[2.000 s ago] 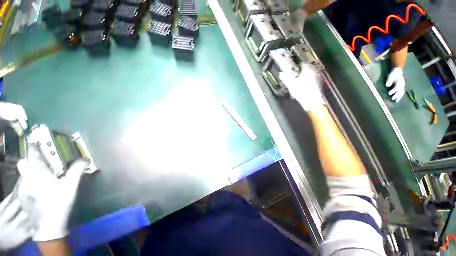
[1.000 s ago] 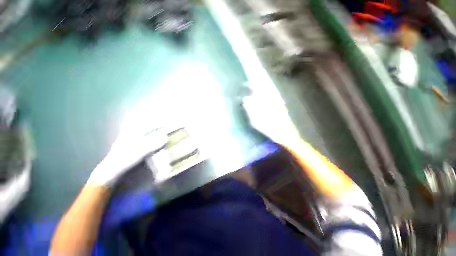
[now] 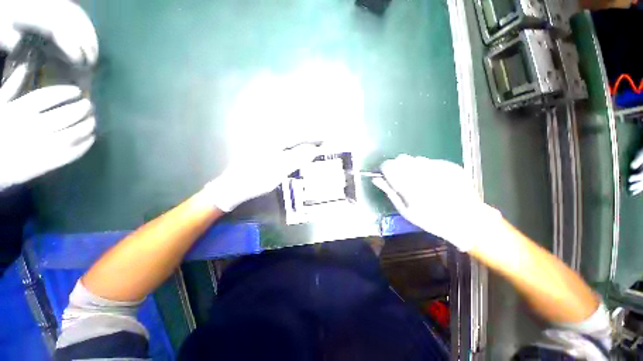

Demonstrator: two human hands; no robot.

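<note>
A silver metal frame (image 3: 321, 185) lies on the green bench near its front edge, washed out by glare. My left hand (image 3: 257, 175), in a white glove, holds the frame at its upper left side. My right hand (image 3: 433, 197), also gloved, is right of the frame and grips a thin narrow tool (image 3: 368, 173). The tool points left, with its end at the frame's right side. Whether the tip touches the frame is hard to tell in the glare.
Another person's gloved hands (image 3: 49, 127) hold a dark unit at the left. A conveyor track (image 3: 564, 190) runs along the right, with metal units (image 3: 518, 70) at its far end. Blue tape (image 3: 211, 243) lines the bench's near edge. A dark block (image 3: 374, 5) is at the top.
My right hand has left the conveyor and now holds the thin tool. My left hand has moved from the left side, with the frame now in front of me. The view has turned.
</note>
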